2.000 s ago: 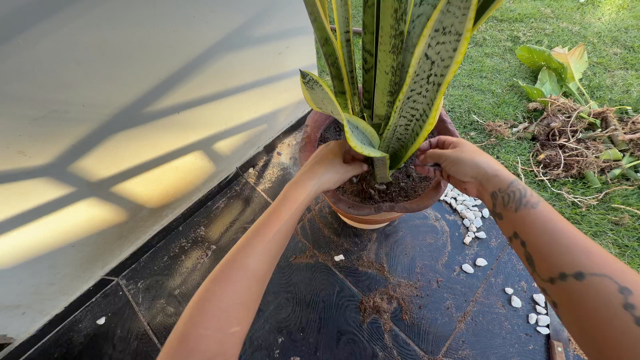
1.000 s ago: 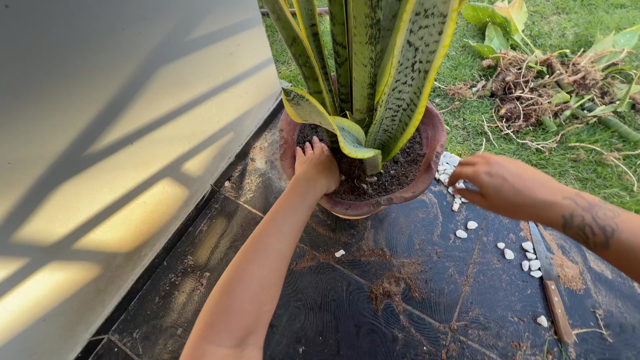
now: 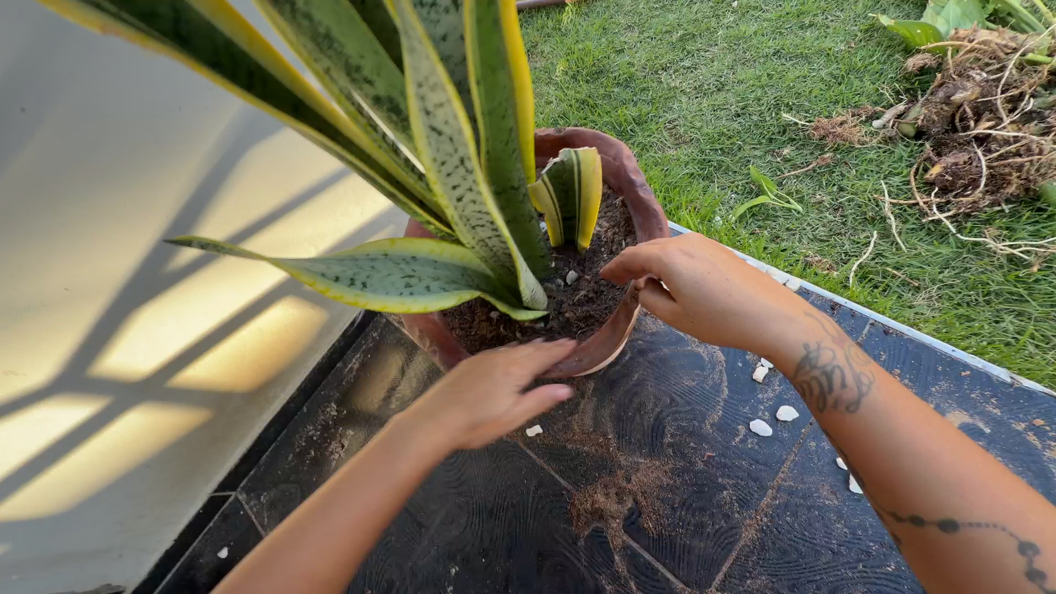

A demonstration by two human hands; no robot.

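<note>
A snake plant (image 3: 462,148) with yellow-edged leaves stands in dark soil (image 3: 582,301) in a terracotta pot (image 3: 639,186). One leaf bends low to the left, and a short cut leaf (image 3: 571,198) rises near the pot's back right. My left hand (image 3: 495,388) lies at the front rim, fingers apart, with nothing seen in it. At the right rim is my right hand (image 3: 693,285), its fingertips curled over the soil's edge; whether it holds anything cannot be told.
A pale wall (image 3: 165,247) rises at the left. Spilled soil (image 3: 619,503) and white pebbles (image 3: 761,427) lie on dark floor tiles (image 3: 462,528). Beyond the tile edge is grass (image 3: 701,91), with a heap of uprooted plants and roots (image 3: 973,124) at the far right.
My left hand has come out of the soil to the front rim. My right hand has moved from above the white pebbles to the pot's right rim. The view has shifted.
</note>
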